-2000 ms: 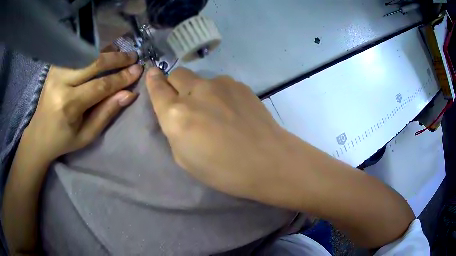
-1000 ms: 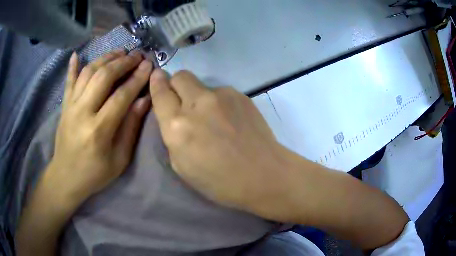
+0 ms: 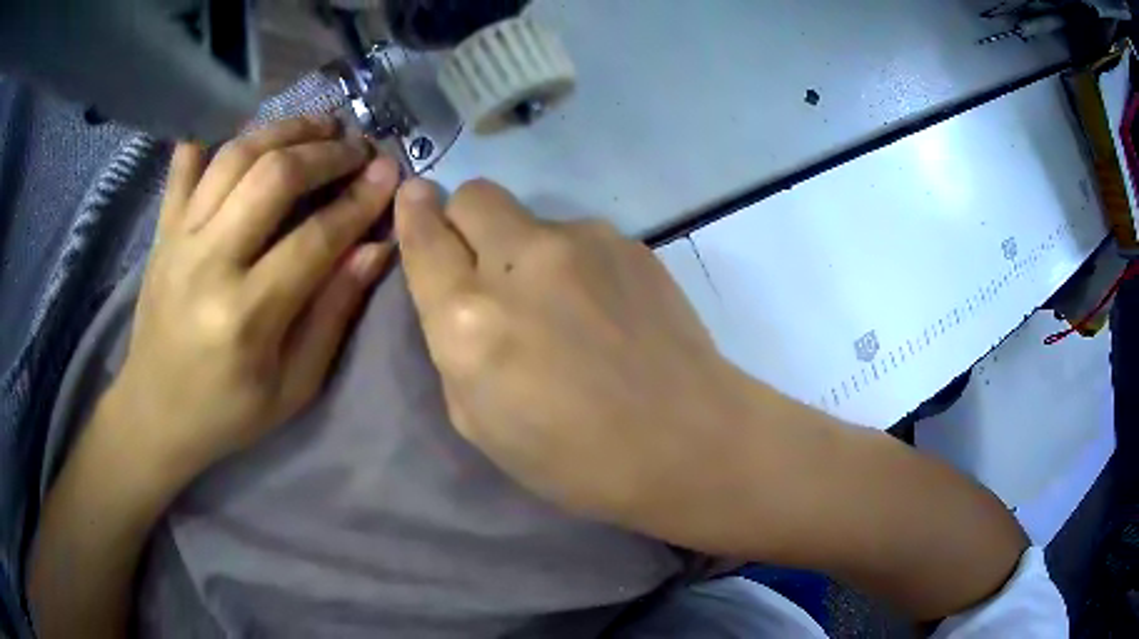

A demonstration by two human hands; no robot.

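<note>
Taupe-grey fabric lies under both hands and runs up to the presser foot. My left hand lies on the cloth, its fingertips bent together just in front of the foot, pressing or pinching the cloth. My right hand pinches the cloth edge between thumb and index finger, close to my left fingertips, right of the foot. Fine-striped fabric shows behind and left of my left hand. The needle plate with a screw shows at my right fingertips. The needle tip cannot be made out.
The sewing machine head hangs over the upper left. A white ribbed wheel stands right of the foot. The pale machine bed meets a white tabletop with a printed ruler. Red thread or wire hangs at the right edge.
Since two seconds ago, my left hand has moved from lying flatter beside the foot to bent fingers by my right fingertips. More striped fabric shows behind it. My right hand has barely moved.
</note>
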